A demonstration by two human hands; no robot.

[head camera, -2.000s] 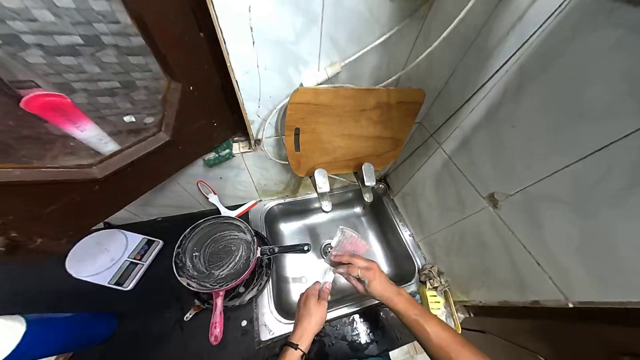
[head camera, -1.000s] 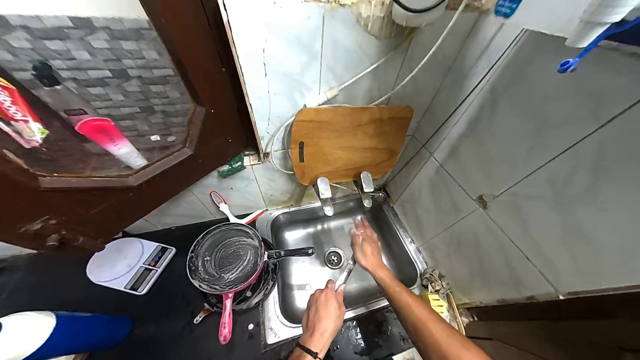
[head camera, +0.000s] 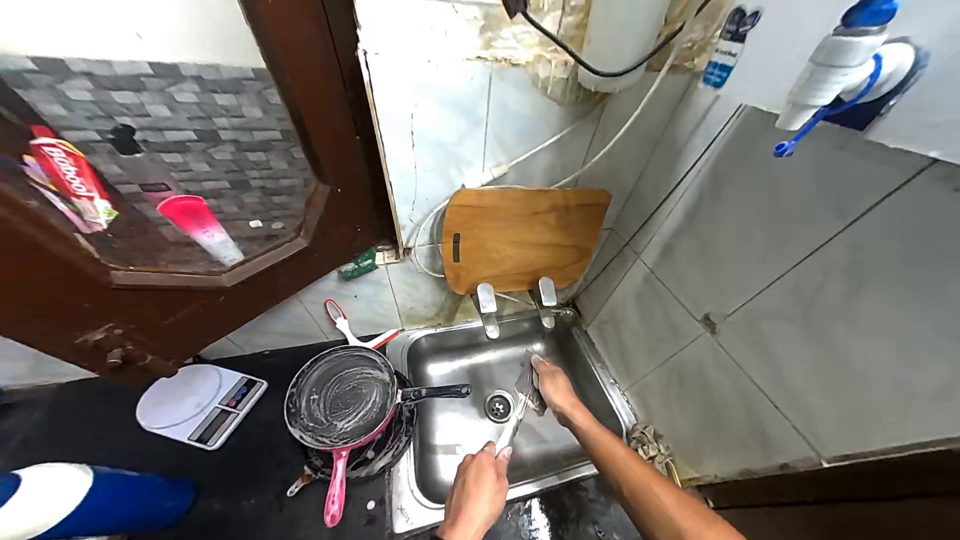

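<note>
Over the steel sink basin (head camera: 465,465), my left hand (head camera: 480,480) grips the pale handle of a utensil (head camera: 510,429) that looks soapy. The utensil's far end meets a thin, dark greyish scrubbing cloth or pad (head camera: 529,379), which my right hand (head camera: 553,386) holds near the drain (head camera: 499,406). Which kind of utensil it is, I cannot tell. Left of the basin, a soapy frying pan (head camera: 341,397) rests on another pan, with a pink handle (head camera: 336,487) and a black handle (head camera: 436,392) sticking out.
Two taps (head camera: 487,311) stand behind the basin, before a wooden cutting board (head camera: 525,240). A white kitchen scale (head camera: 201,405), a red-and-white peeler-like tool (head camera: 351,330) and a blue-and-white container (head camera: 97,499) are at left. A crumpled cloth (head camera: 651,446) lies at the basin's right edge.
My right hand, which showed nothing clear in it a second ago, now has the dark cloth or pad at the utensil's end. The view has tilted upward.
</note>
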